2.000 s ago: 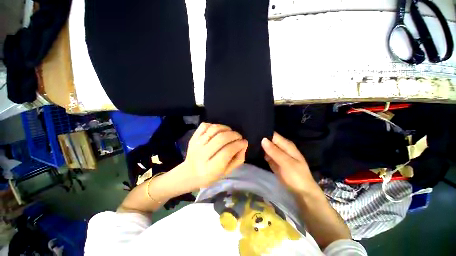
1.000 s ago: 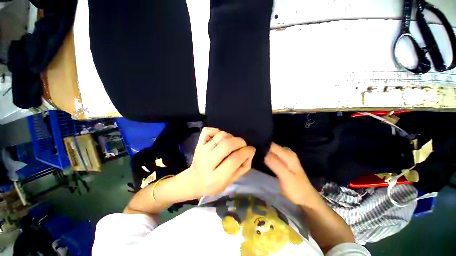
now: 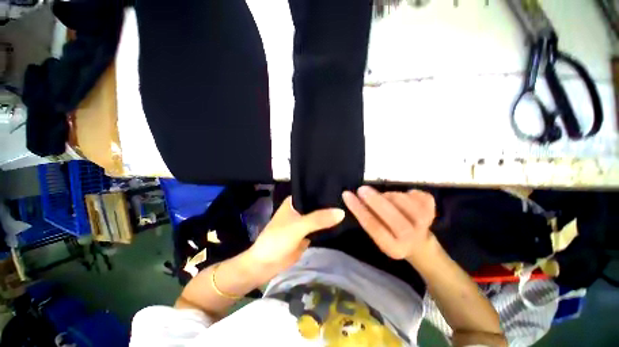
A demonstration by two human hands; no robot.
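Note:
A long black garment panel (image 3: pixel 328 101) runs down over the front edge of the white table towards my body. My left hand (image 3: pixel 288 234) holds its lower end, with the thumb on top of the cloth and the fingers under it. My right hand (image 3: pixel 397 217) lies at the panel's right edge, its fingertips touching or close to the cloth; I cannot tell whether it grips. A second, wider black panel (image 3: pixel 203 91) lies flat on the table to the left.
Tailor's shears (image 3: pixel 556 88) with black handles lie at the right of the white table (image 3: pixel 434 129). Heaped black cloth (image 3: pixel 74 81) hangs at the left corner. Below are black cloth with cream tags (image 3: pixel 563 235), a striped cloth (image 3: pixel 536 305) and blue crates (image 3: pixel 64 196).
The table and panels sit lower in view, and more of the shears shows. My right hand has turned and its fingers have straightened. My left thumb now lies extended over the cloth.

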